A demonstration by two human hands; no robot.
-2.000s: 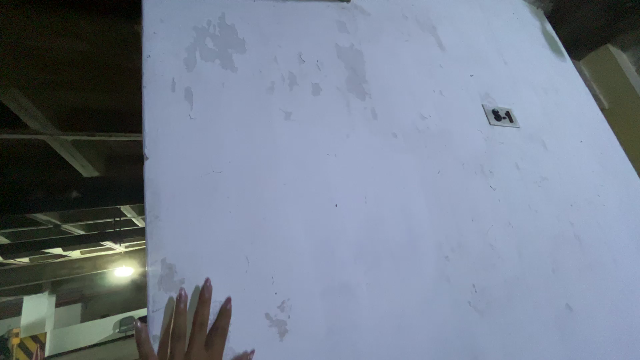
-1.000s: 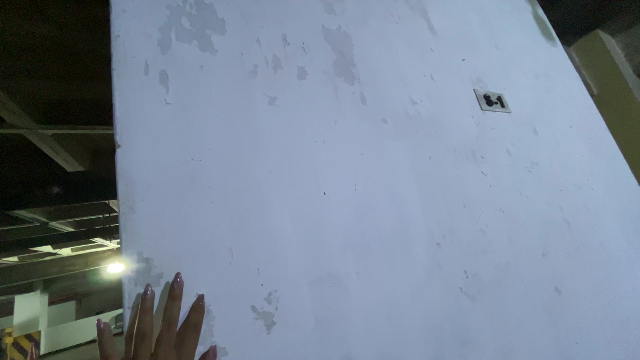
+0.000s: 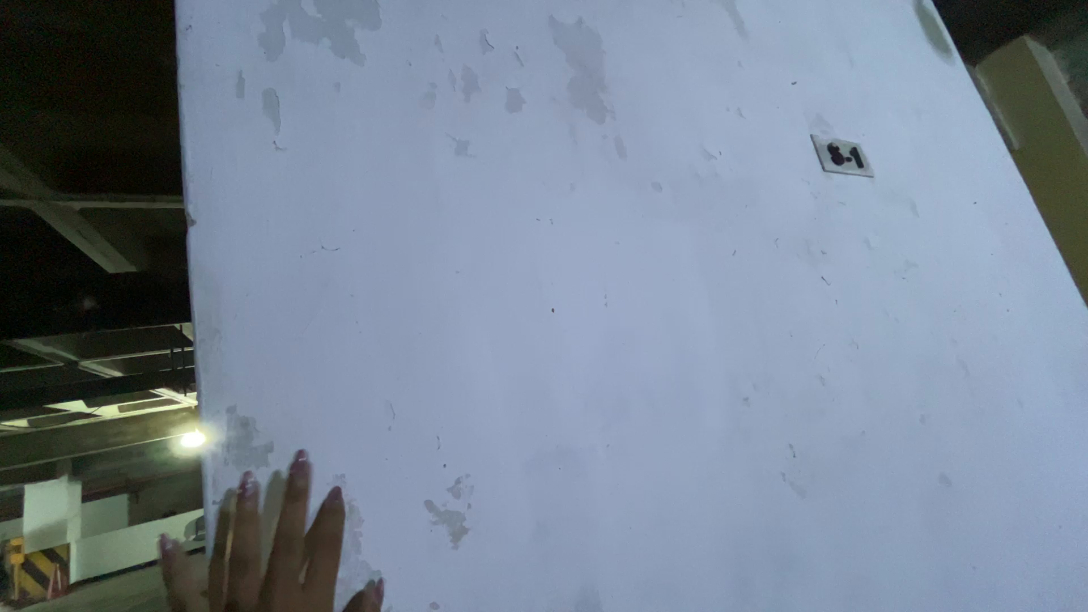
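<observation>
A tall white painted wall face point(image 3: 552, 365), perhaps the side of a pillar, fills most of the view, with grey patches where paint has flaked. At the lower left, my left hand point(image 3: 276, 552) is raised with its back towards me and its fingers apart, flat against or very close to the wall near its left edge. It holds nothing. One flaked patch point(image 3: 450, 518) is just right of the fingers, another point(image 3: 246, 438) just above them. A small plate point(image 3: 841, 156) with dark characters is fixed to the upper right of the wall. My right hand is out of view.
Beyond the wall's left edge are dark ceiling beams point(image 3: 81, 229), a bright lamp point(image 3: 193, 439) and a yellow-and-black striped surface point(image 3: 42, 571). A yellowish beam or wall point(image 3: 1033, 127) stands past the slanting right edge.
My left hand has shifted slightly left relative to the flaked patch beside it since the oldest frame. Its fingers stay apart.
</observation>
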